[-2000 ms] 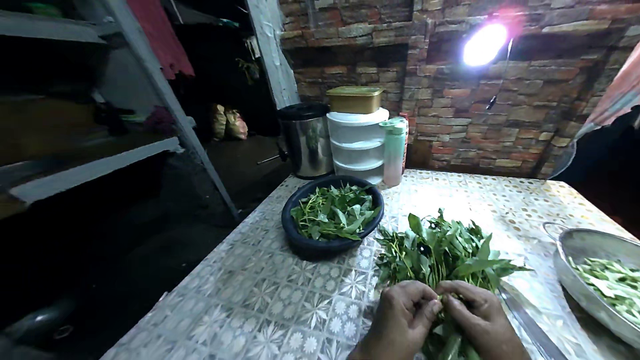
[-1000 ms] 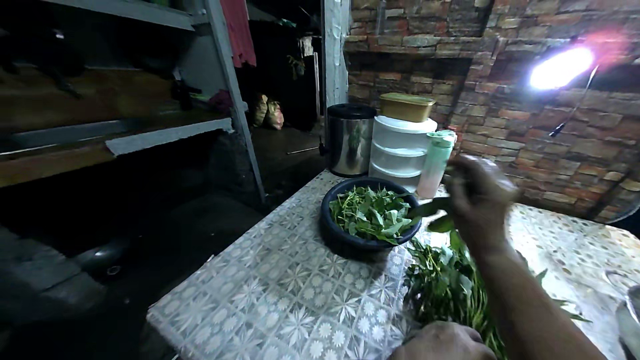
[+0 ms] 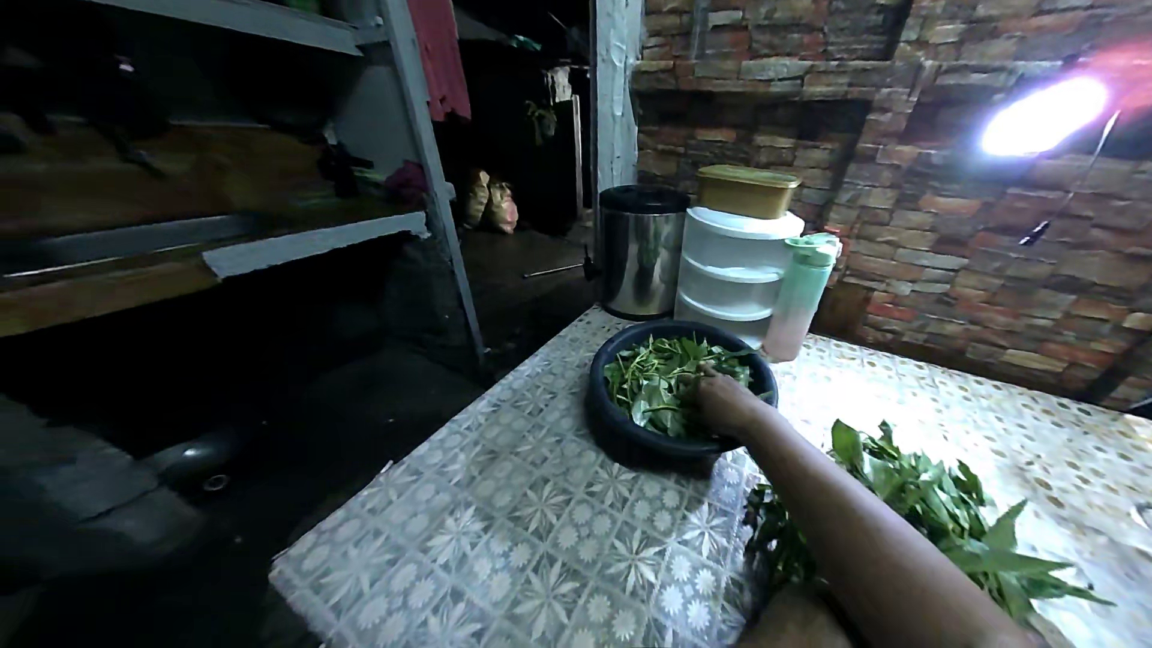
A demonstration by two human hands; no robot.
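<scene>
My right hand [image 3: 724, 403] reaches into a black basin [image 3: 621, 438] of green leaves [image 3: 661, 382], its fingers down among them; whether they grip any leaves is hidden. A pile of leafy green stems [image 3: 936, 504] lies on the table to the right, partly behind my right forearm. At the bottom edge, my left hand [image 3: 796, 619] shows only in part, beside the near side of the pile and below the forearm; its fingers are out of sight.
Behind the basin stand a metal container with a black lid [image 3: 641, 256], stacked white drawers [image 3: 731, 270] with a tan box [image 3: 747, 191] on top, and a green-pink bottle [image 3: 803, 297]. A lit lamp [image 3: 1044, 117] is at the upper right. The patterned tabletop [image 3: 504, 513] ends at the left.
My right hand has gone from the stems, through the air beside the bottle, down into the basin. My left hand has dropped mostly out of view. The view has turned left.
</scene>
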